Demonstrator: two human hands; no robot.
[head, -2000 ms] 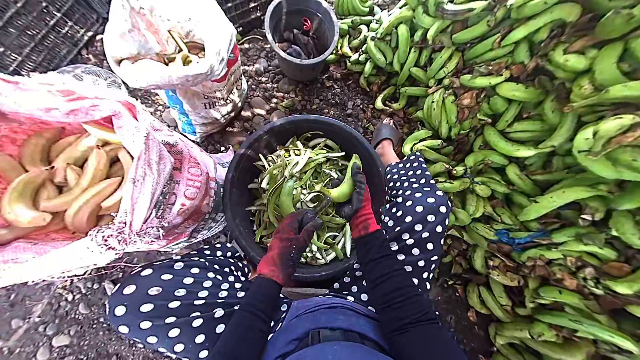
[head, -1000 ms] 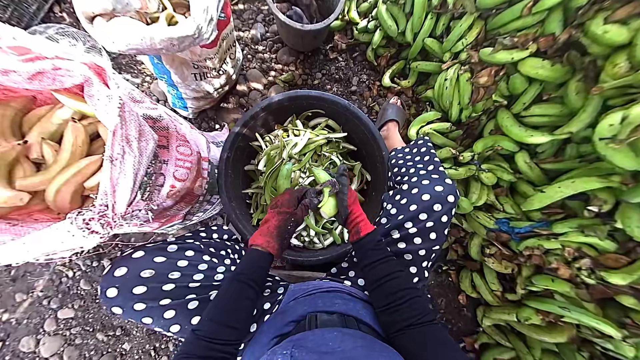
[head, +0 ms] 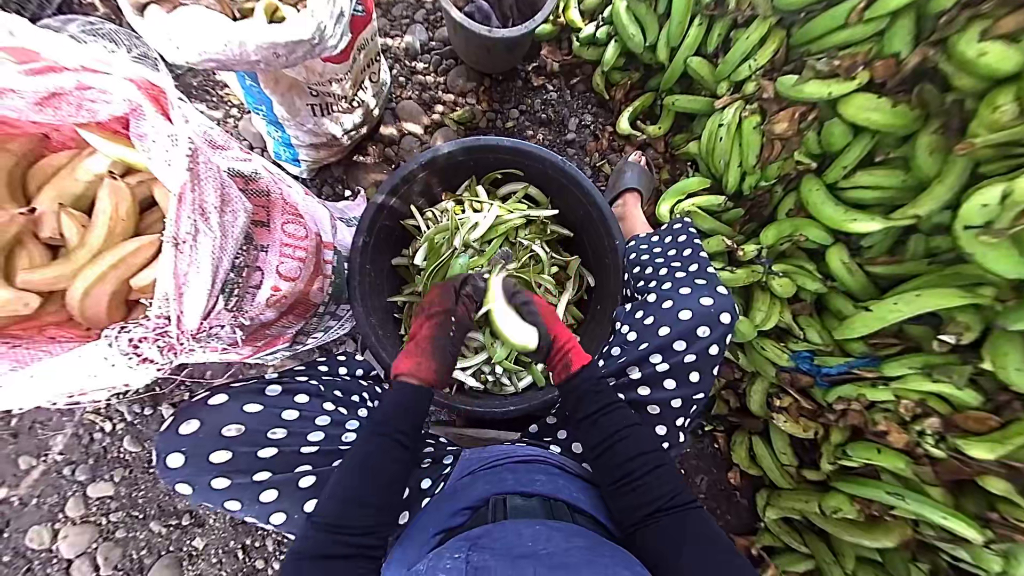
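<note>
Over a black plastic tub [head: 374, 232] between the knees, my right hand [head: 544, 324], in a red and dark glove, is closed on a partly peeled green banana [head: 510, 314]. Pale flesh shows along the fruit. My left hand [head: 448, 324], gloved alike, is at the banana's left side with its fingers bent; whether it holds a tool is hidden. Green peel strips [head: 480, 224] fill much of the tub below both hands.
Peeled bananas [head: 100, 240] lie in an open pink-and-white woven sack [head: 232, 256] at left. Behind it stands a white sack [head: 344, 96] bearing print, and a grey bucket [head: 492, 44]. Green bananas [head: 864, 216] are heaped at right. Stones [head: 76, 540] cover the ground.
The banana was mostly green two seconds ago and now shows a broad pale side. Both hands have stayed over the tub while the fruit has turned between them.
</note>
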